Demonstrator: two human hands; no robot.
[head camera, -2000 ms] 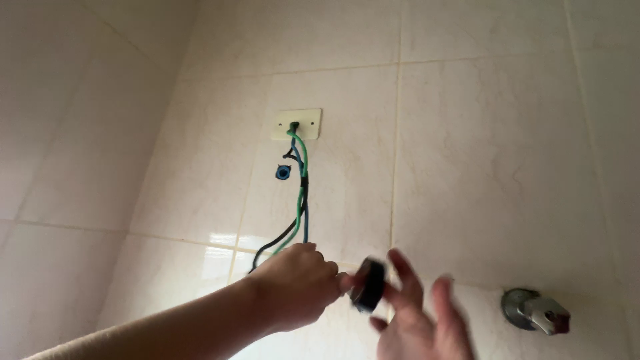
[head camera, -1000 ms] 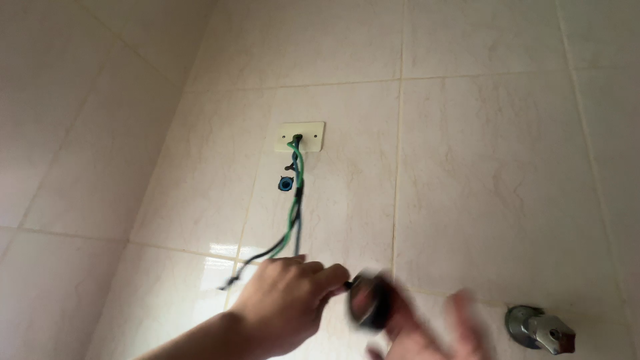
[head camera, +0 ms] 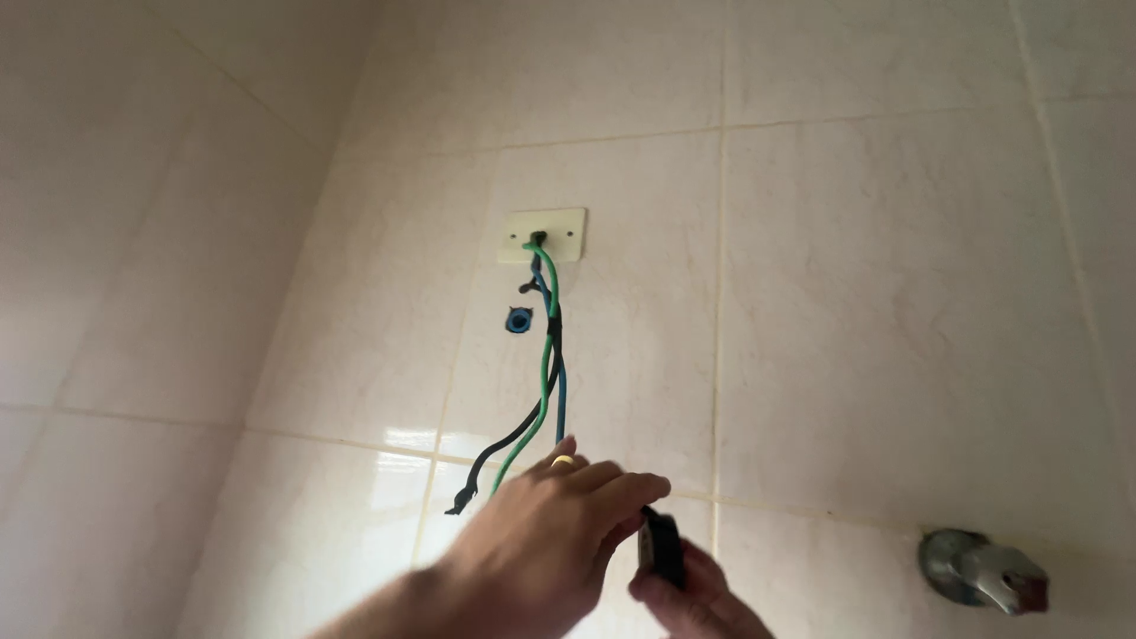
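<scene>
A green wire point(head camera: 545, 382), a blue wire point(head camera: 562, 399) and a black wire point(head camera: 506, 439) hang from the hole of a cream wall plate point(head camera: 564, 244). Black tape point(head camera: 555, 326) wraps the bundle partway down. My left hand point(head camera: 550, 532), with a ring on one finger, is closed around the lower part of the wires; the blue wire runs down behind its fingers. The black wire's taped end hangs loose to the left. In my right hand point(head camera: 701, 595) is a roll of black tape point(head camera: 661, 550), held just right of my left fingertips.
A round blue pipe fitting point(head camera: 519, 320) sits in a hole in the tiled wall below the plate. At the lower right a metal valve point(head camera: 981, 572) sticks out from the wall. Another tiled wall point(head camera: 133, 311) meets this one at the left.
The fingers of my right hand, spread beside the tape roll earlier, are now closed on it. The black wire's end has swung about. The view has shifted, with the plate lower in it.
</scene>
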